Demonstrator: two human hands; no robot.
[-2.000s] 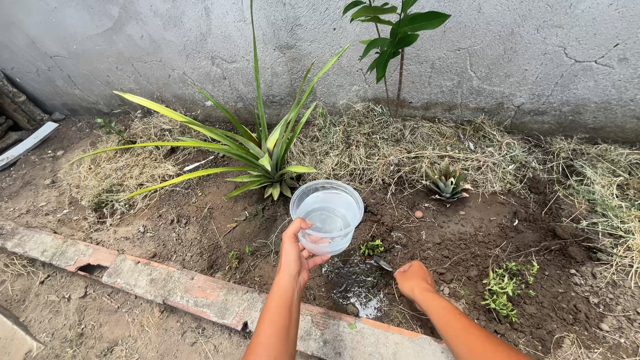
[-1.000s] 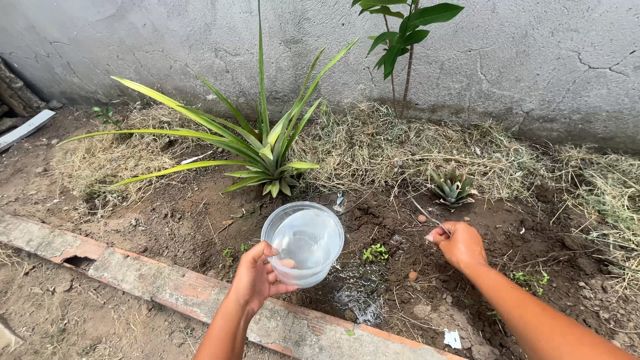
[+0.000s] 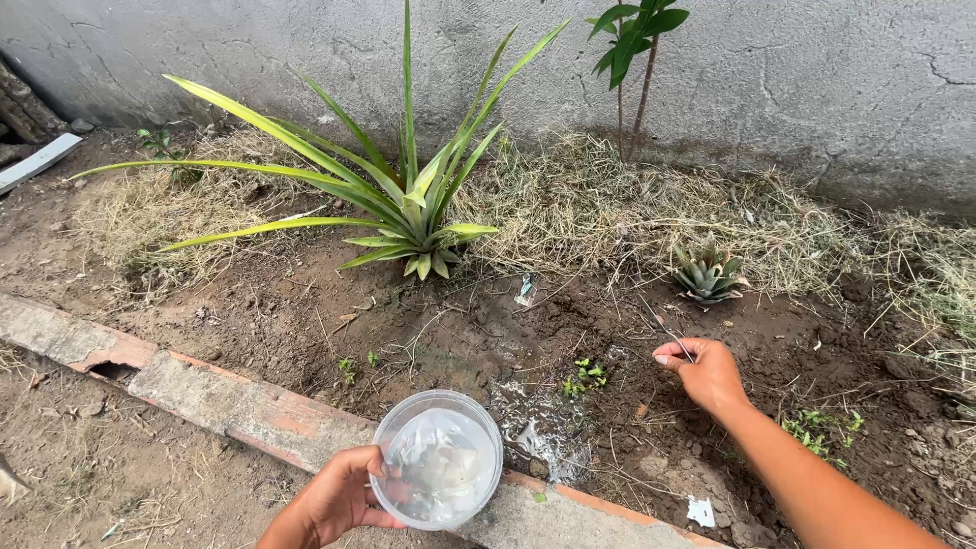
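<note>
My left hand [image 3: 347, 488] grips the side of a clear round plastic tub [image 3: 438, 457] held over the brick edging; some liquid seems to be inside. In my right hand [image 3: 705, 374] is a thin metal utensil [image 3: 671, 332], its tip at the soil near a small pineapple crown [image 3: 707, 280]. Between the hands a small green seedling [image 3: 584, 377] grows beside a wet, shiny patch of soil [image 3: 545, 435]. The large pineapple plant [image 3: 419, 221] stands behind the tub.
Brick-and-mortar edging [image 3: 252, 412] runs diagonally along the bed. Dry grass [image 3: 579, 213] lies against the grey wall [image 3: 801, 91], where a leafy sapling [image 3: 646, 84] stands. Low green plants [image 3: 820, 435] grow under my right forearm. A white scrap [image 3: 701, 511] lies near the edging.
The utensil has moved from beside the seedling to the soil near the small pineapple crown. My left hand has brought the tub lower and nearer, from over the soil to over the edging.
</note>
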